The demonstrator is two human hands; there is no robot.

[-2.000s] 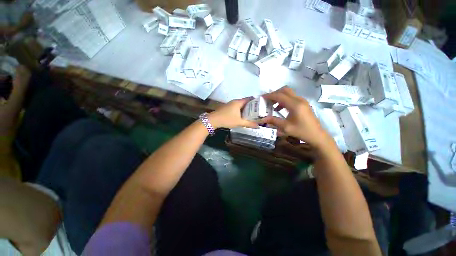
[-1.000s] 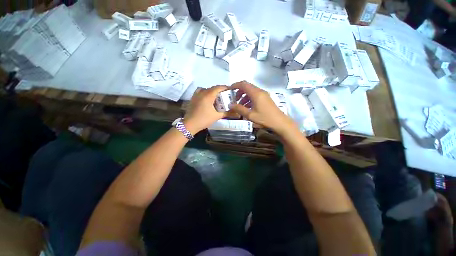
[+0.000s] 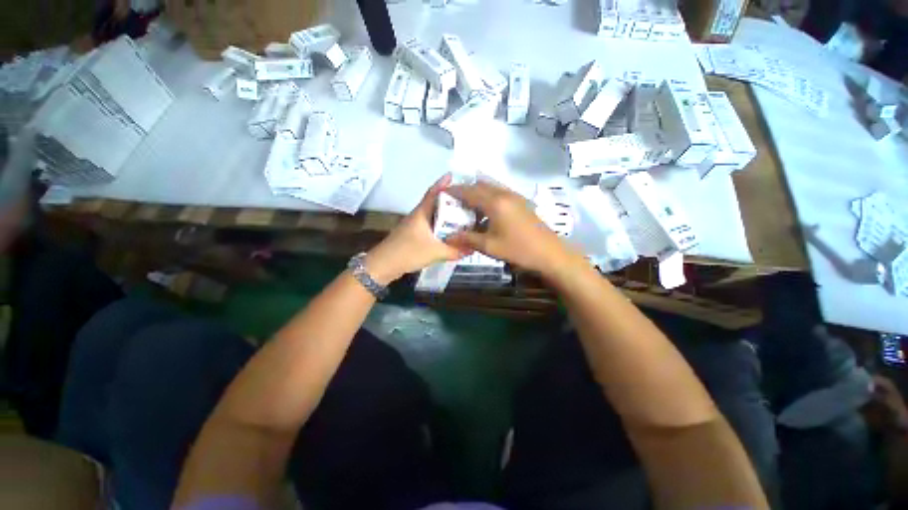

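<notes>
My left hand (image 3: 416, 242) and my right hand (image 3: 504, 227) meet just over the table's near edge, around a small white printed carton (image 3: 452, 216). My left hand grips the carton from its left side. My right hand's fingers are on its right end and cover part of it. Whether anything is inside the carton cannot be told. Finished cartons (image 3: 482, 270) lie side by side in the tray below my hands. A white carton also sticks out under my left hand (image 3: 435, 276).
Loose cartons (image 3: 426, 64) lie across the table (image 3: 214, 164). Flat carton stacks (image 3: 104, 110) stand at left, leaflets (image 3: 343, 182) nearer. More cartons (image 3: 652, 214) lie at right. A dark upright item (image 3: 376, 25) and brown box (image 3: 239, 25) are at the far side. People sit on both sides.
The view has shifted, so the table's contents sit further left than two seconds ago. My hands stay together, and the held carton is now tilted more upright. A carton now slants at the tray's left.
</notes>
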